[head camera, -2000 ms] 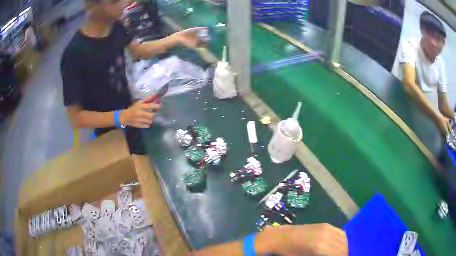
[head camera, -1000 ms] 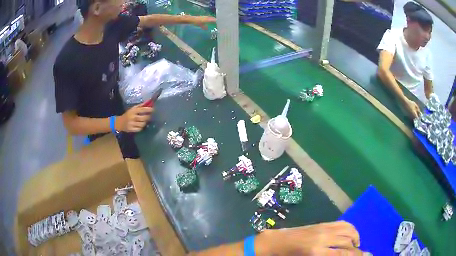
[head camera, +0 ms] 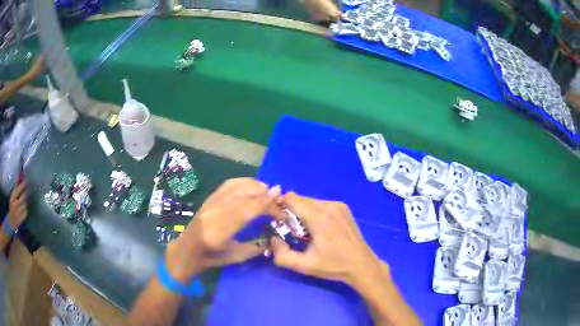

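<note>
My left hand, with a blue band at the wrist, and my right hand meet over a blue corrugated sheet. My right hand holds a small unit with a white rim and dark and red parts inside. The fingertips of my left hand close on its left side. Fingers hide much of it. White socket housings lie piled on the sheet at the right. Subassemblies with green boards lie on the dark bench at the left.
Two white squeeze bottles stand at the left by the green belt. A subassembly lies on the belt. A cardboard box is at lower left. Other people's hands show at the left edge and top. Blue sheets with housings lie beyond the belt.
The view has swung right and down. My left hand has moved from the sheet's edge to the middle. My right hand, the held unit and the housing pile have come into view.
</note>
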